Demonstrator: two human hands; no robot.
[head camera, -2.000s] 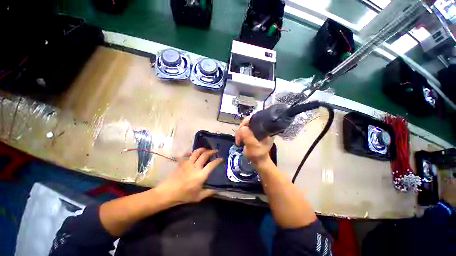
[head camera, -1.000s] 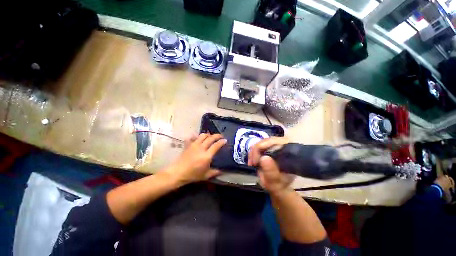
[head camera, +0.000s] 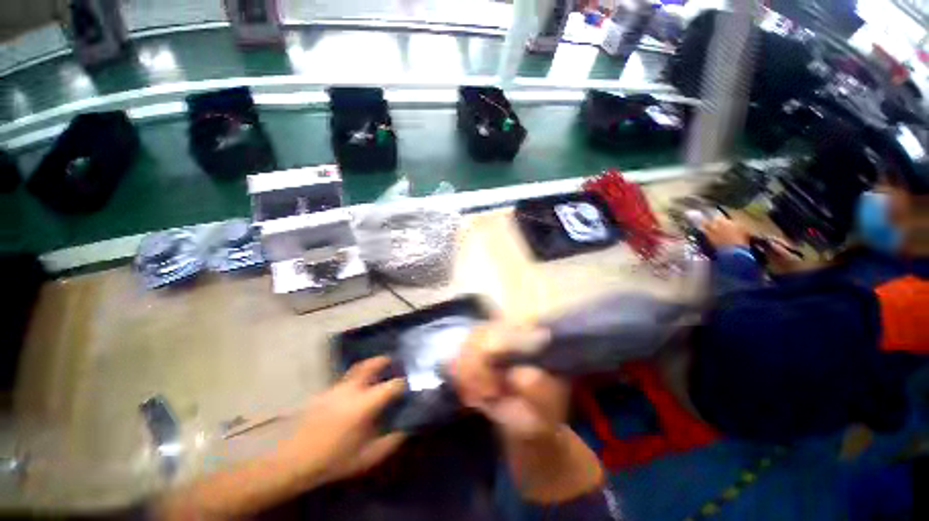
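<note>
The front cabinet half (head camera: 357, 351), a shallow black tray, lies tilted at the bench's front edge. A speaker driver (head camera: 426, 351) sits in its right part, blurred. My left hand (head camera: 341, 422) rests on the tray's left front edge, fingers slightly spread; whether it grips the edge is unclear. My right hand (head camera: 509, 392) holds the electric screwdriver (head camera: 616, 331), which lies almost level and points left over the driver. Its tip is blurred or hidden by my fingers, so contact with a screw cannot be told.
The screw feeder (head camera: 311, 239) and bag of screws (head camera: 413, 244) stand behind, with two drivers (head camera: 168, 256) left of them. Another shell (head camera: 545, 226) and the red wire bundle (head camera: 626, 209) lie right. A person (head camera: 805, 346) works at right. Black boxes (head camera: 362, 127) stand on the green belt.
The view has swung to the right and up, bringing the neighbouring person and red stool into sight. The screwdriver has gone from upright to nearly level in my right hand. My left hand stays at the tray.
</note>
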